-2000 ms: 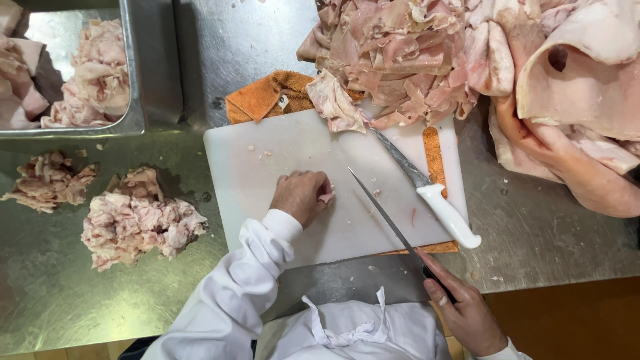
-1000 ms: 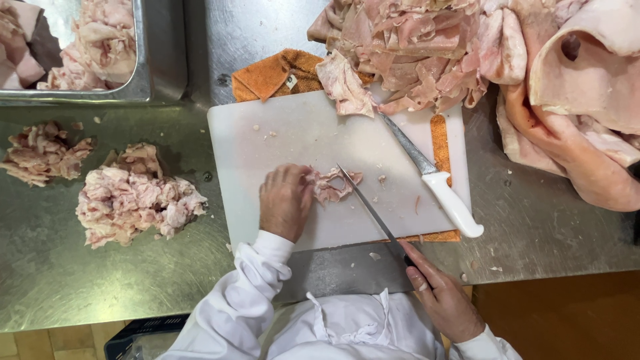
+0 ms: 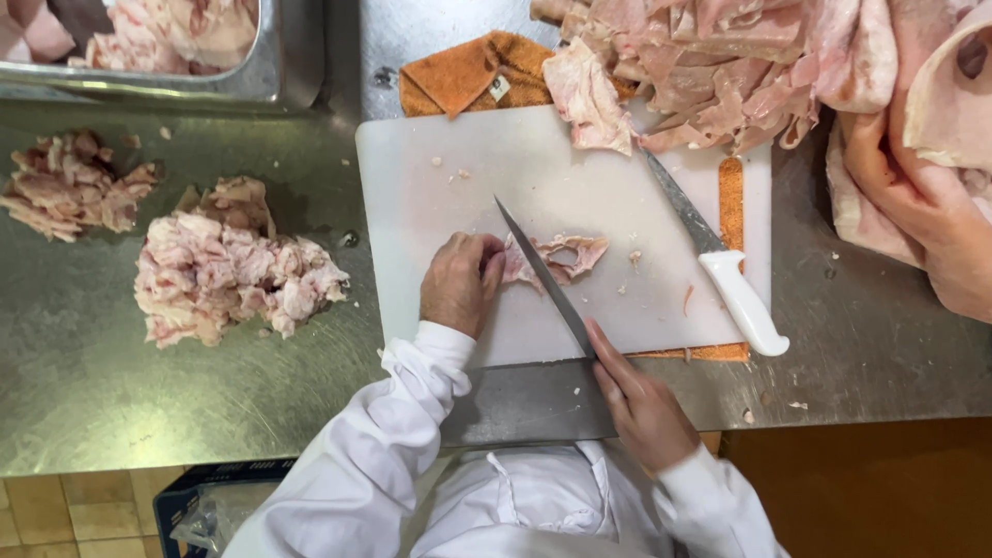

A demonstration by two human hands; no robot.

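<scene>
A thin, ragged piece of meat trimming with a hole [image 3: 585, 260] lies on the white plastic cutting board [image 3: 434, 186]. My left hand [image 3: 463, 283] pinches its left end between thumb and fingers. In my right hand [image 3: 639, 403] is a long, narrow-bladed knife [image 3: 549, 283], its blade slanting up and left across the trimming; its handle is mostly hidden by the hand. A second knife with a white handle [image 3: 744, 302] rests on the board's right side. Near its tip, a pale fatty piece [image 3: 590, 97] overlaps the board's top edge.
Orange cloths [image 3: 457, 74] show around and under the board. A large pile of thin meat slices [image 3: 721, 70] lies behind it, beside big skin-on pieces [image 3: 930, 194]. Left are two heaps of trimmings [image 3: 225, 267] [image 3: 77, 186] and a metal pan [image 3: 287, 70] holding meat.
The trimming, bunched at my left hand two seconds ago, now lies spread out toward the right. The knife in my right hand has moved left across it. The white-handled knife stays on the board.
</scene>
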